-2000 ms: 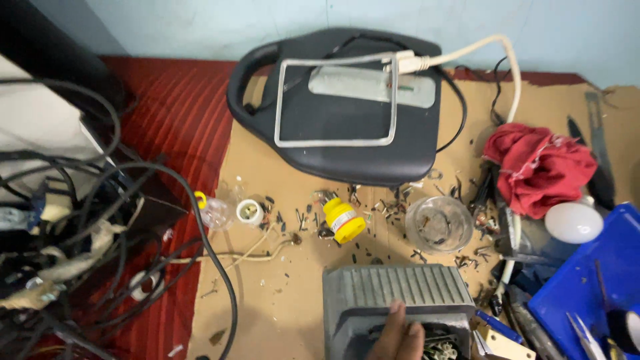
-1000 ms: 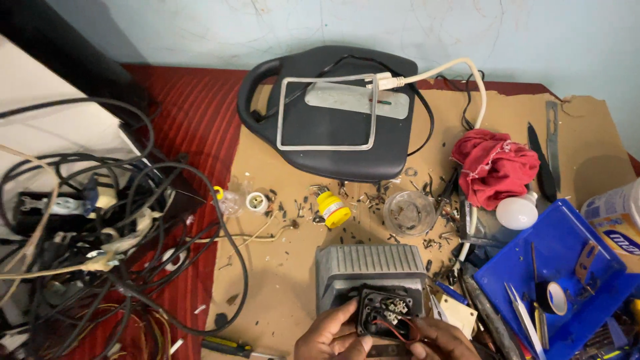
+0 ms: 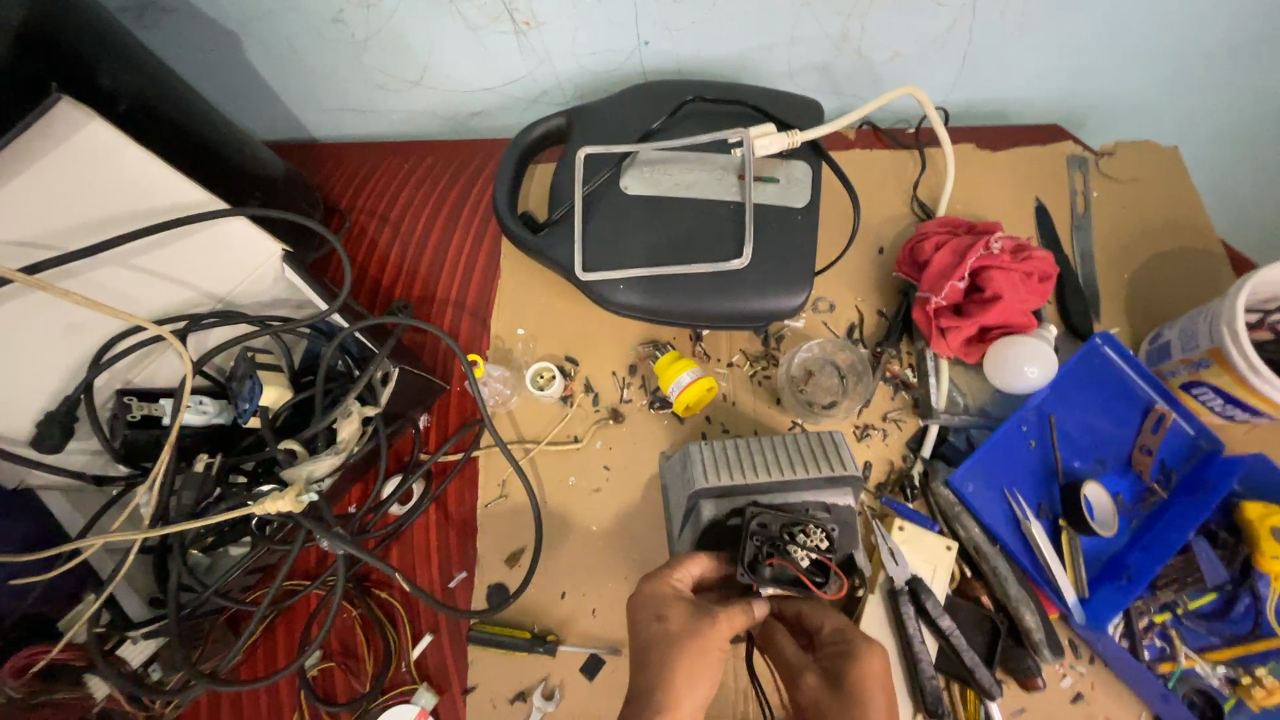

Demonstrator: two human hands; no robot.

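Note:
My left hand (image 3: pixel 690 625) grips the lower left of a small black housing (image 3: pixel 790 548) with terminal connectors and red and black wires inside. Fingers of my right hand (image 3: pixel 825 655) meet its lower edge, near a black cable (image 3: pixel 757 675) that hangs down between the hands. Behind the housing stands a grey ribbed metal casing (image 3: pixel 765 470). Farther back, a yellow plug (image 3: pixel 687 383) lies beside a clear round dish (image 3: pixel 825 380) among scattered screws. My right fingertips are partly hidden.
Pliers (image 3: pixel 925 610) lie right of my hands, near a blue tray (image 3: pixel 1100 460) with tweezers and tape. A screwdriver (image 3: pixel 530 640) and wrench (image 3: pixel 543 700) are at left. Tangled black cables (image 3: pixel 300 500) cover the left side. A black case (image 3: pixel 690 270) and red cloth (image 3: pixel 975 285) lie at the back.
Two seconds ago only one hand showed, at the grey casing. Both hands then came into view with the black housing, which now appears raised more upright against the casing's front.

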